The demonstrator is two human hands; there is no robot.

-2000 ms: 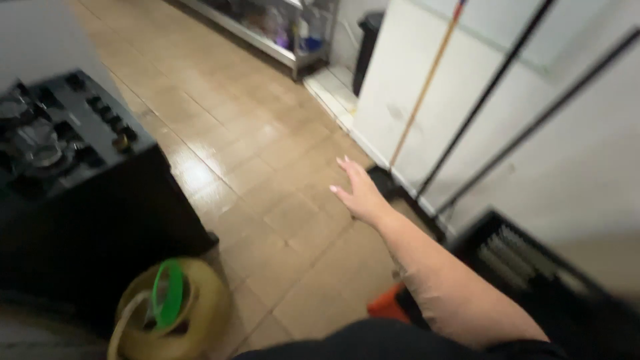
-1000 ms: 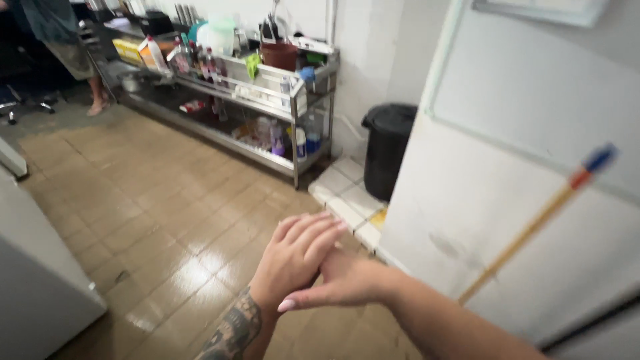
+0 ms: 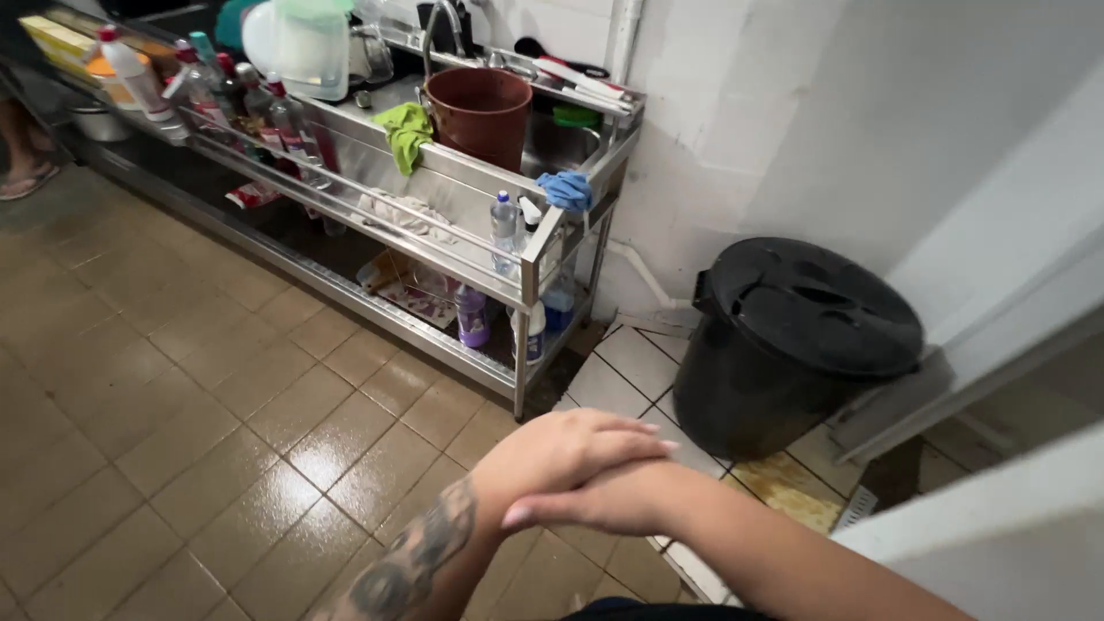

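My left hand [image 3: 565, 457], on the tattooed forearm, lies palm down across the back of my right hand [image 3: 617, 500]. The right hand's thumb shows under the left wrist, while its other fingers are hidden. I see no object in either hand. Beyond them stands a stainless steel sink unit [image 3: 530, 285] with a reddish-brown bucket [image 3: 479, 116] at its basin. A green cloth [image 3: 405, 134] and a blue cloth [image 3: 567, 190] hang on its edge. A black lidded trash bin [image 3: 789, 345] stands on white tiles to the right of the unit.
Brown floor tiles [image 3: 216, 414] shine with reflected light. Bottles [image 3: 293, 129] line the unit's front rail, and a purple bottle [image 3: 472, 315] is on the lower shelf. A white door frame [image 3: 975, 345] is at right. Another person's sandalled foot [image 3: 30, 181] shows at far left.
Two seconds ago only my right hand was in view, fingers spread; by one second ago both hands had come together, and they still touch. The view has swung toward the sink unit and bin.
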